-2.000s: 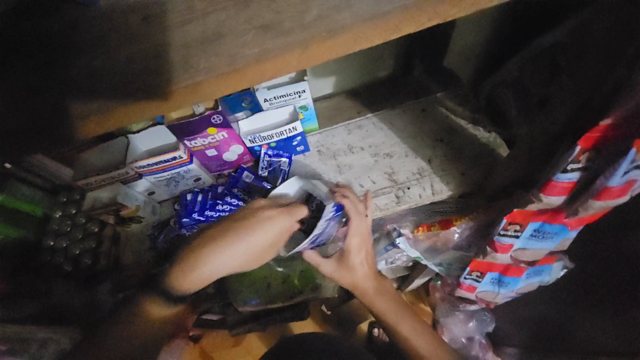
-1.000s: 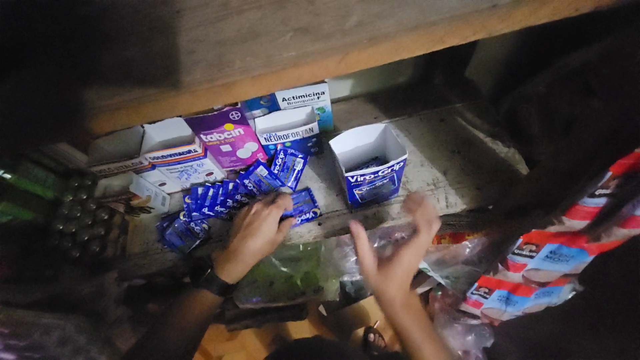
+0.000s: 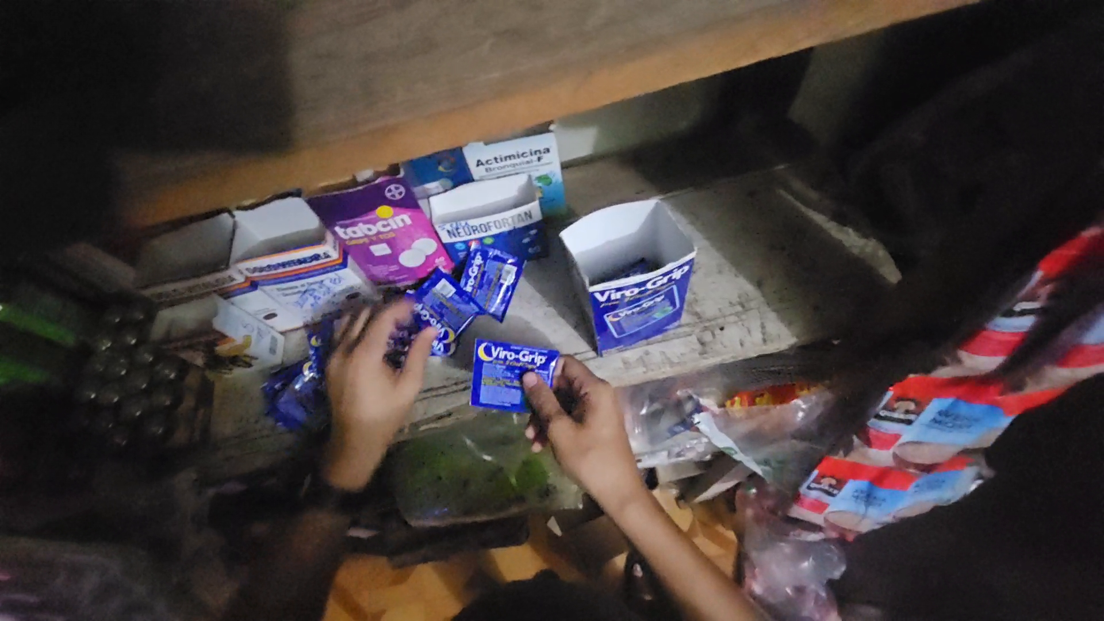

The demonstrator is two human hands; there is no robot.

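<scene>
My right hand pinches one blue Viro-Grip sachet by its right edge, over the shelf's front edge. My left hand, slightly blurred, is on a pile of the same blue sachets; whether its fingers grip any cannot be told. More sachets lie fanned to the right of that hand, one leaning by the Neurofortan box. An open-topped Viro-Grip carton stands on the wooden shelf right of the sachets, with dark sachets low inside it.
Behind the sachets stand a purple Tabcin box, a Neurofortan box, an Actimicina box and open white cartons. A wooden board runs above. Red and blue Quaker packets hang at right; plastic bags lie below the shelf edge.
The Viro-Grip carton was in my hands and then stood on the shelf, where it remains. My right hand, empty a second ago, now holds a sachet. My left hand has moved left over the pile.
</scene>
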